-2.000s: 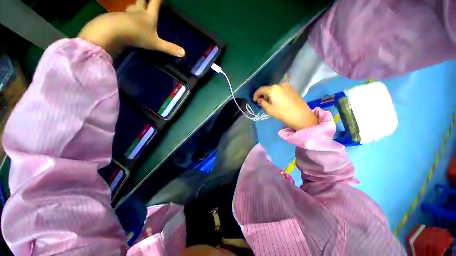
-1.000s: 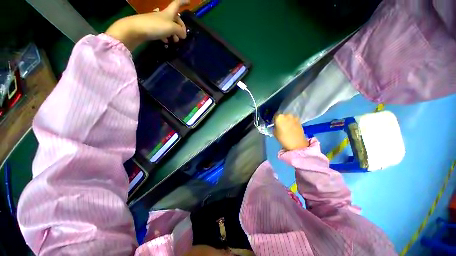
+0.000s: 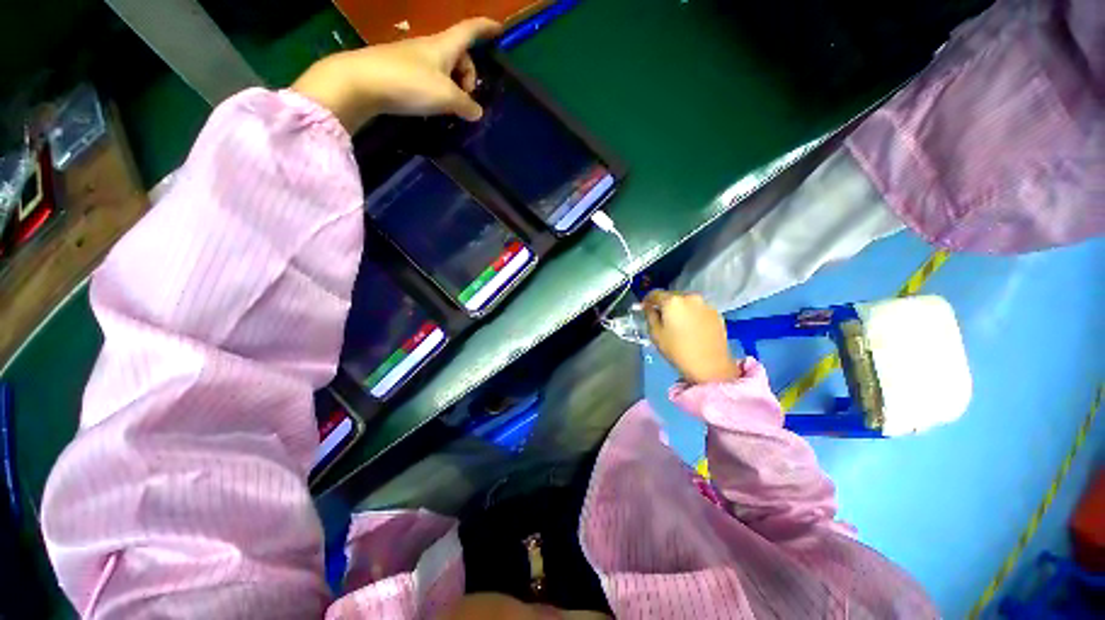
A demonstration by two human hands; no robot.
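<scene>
A black tray (image 3: 542, 233) holds several dark smartphones side by side, with red, green and white bars lit near their lower edges. My left hand (image 3: 418, 80) is over the upper end of the rightmost phone (image 3: 530, 151), fingers apart, holding nothing; its thumb is on or just above the glass. A second phone (image 3: 442, 230) lies beside it. The white earphone plug (image 3: 602, 222) is at the rightmost phone's lower edge; full insertion cannot be told. My right hand (image 3: 688, 337) is closed on the bunched white earphone cord (image 3: 624, 325) beyond the bench edge.
The green bench (image 3: 679, 133) has an orange-brown board (image 3: 406, 15) and a blue pen (image 3: 537, 22) at the far side. Red-framed pieces (image 3: 36, 206) and clear plastic lie on a wooden board at left. A neighbour's pink sleeve (image 3: 969, 133) is at upper right. A white-topped blue stool (image 3: 915, 363) stands below.
The view has shifted, so the tray appears farther right and lower. My left hand has drawn back from its wide spread to the phone's upper end. My right hand still holds the cord.
</scene>
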